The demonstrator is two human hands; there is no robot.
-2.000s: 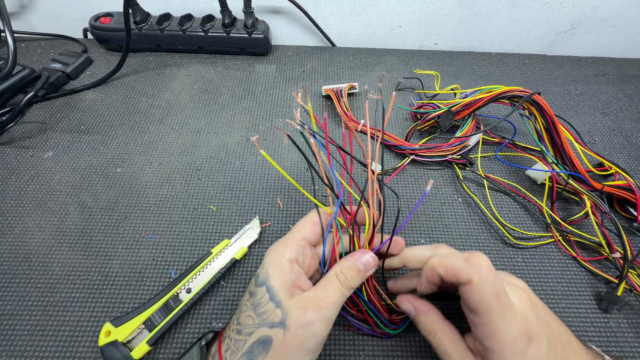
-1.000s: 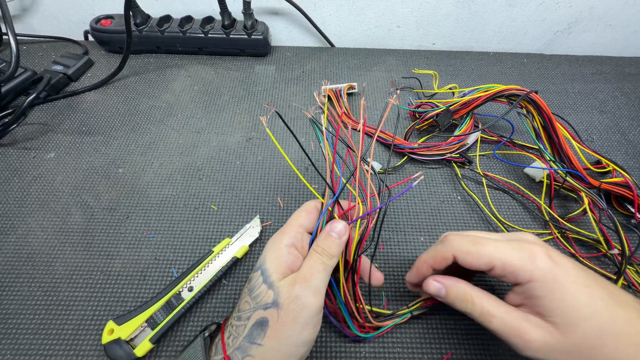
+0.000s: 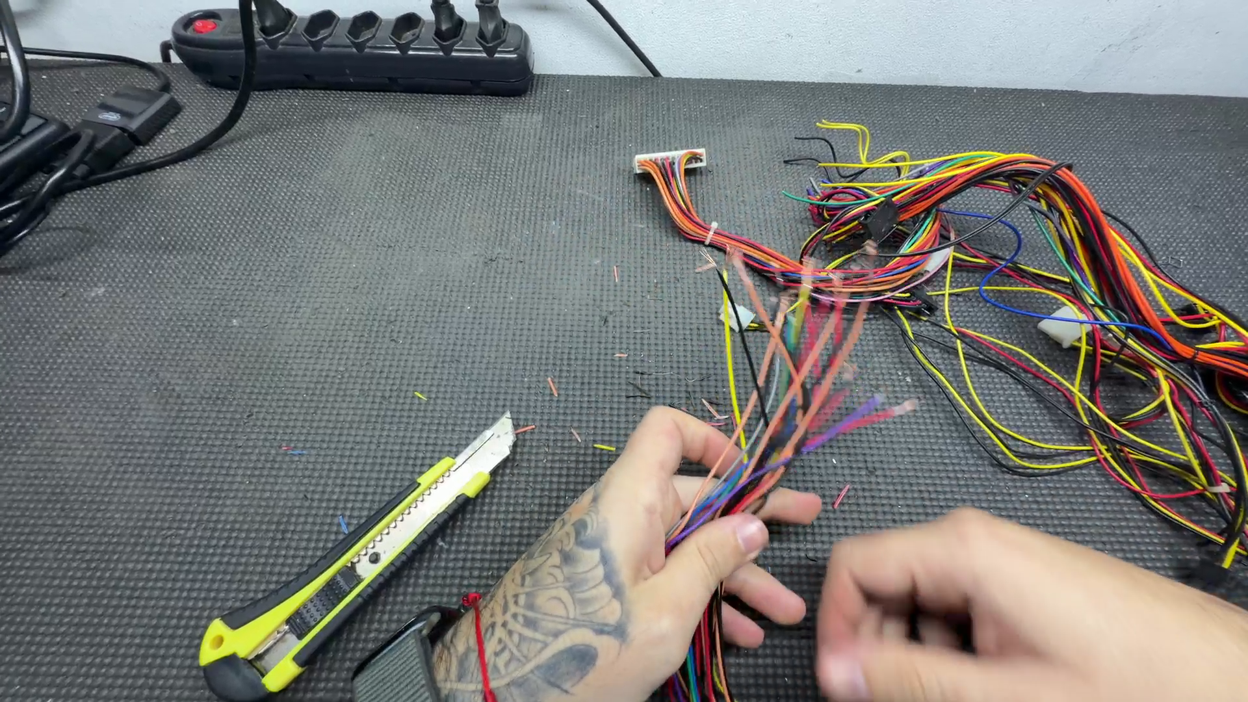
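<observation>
My left hand (image 3: 682, 556) is closed around a bundle of multicoloured wires (image 3: 795, 390), thumb on top. The wires fan upward with stripped copper ends, blurred by motion, and their lower part runs down out of view beneath the hand. My right hand (image 3: 936, 614), also blurred, hovers to the right of the bundle with its fingers curled; whether anything is between them cannot be seen. A yellow and black snap-off utility knife (image 3: 361, 565) lies left of my left hand with its blade extended.
A wiring harness (image 3: 1072, 185) sprawls over the right side, with a white multi-pin connector (image 3: 670, 161) at its end. Wire scraps (image 3: 553, 387) dot the black textured mat (image 3: 244, 341). A black power strip (image 3: 351, 54) stands by the wall, and black cables (image 3: 127, 127) lie at left.
The wire bundle in my left hand has swung to the right, uncovering the white connector and scraps on the mat. My right hand has moved down and away from the bundle.
</observation>
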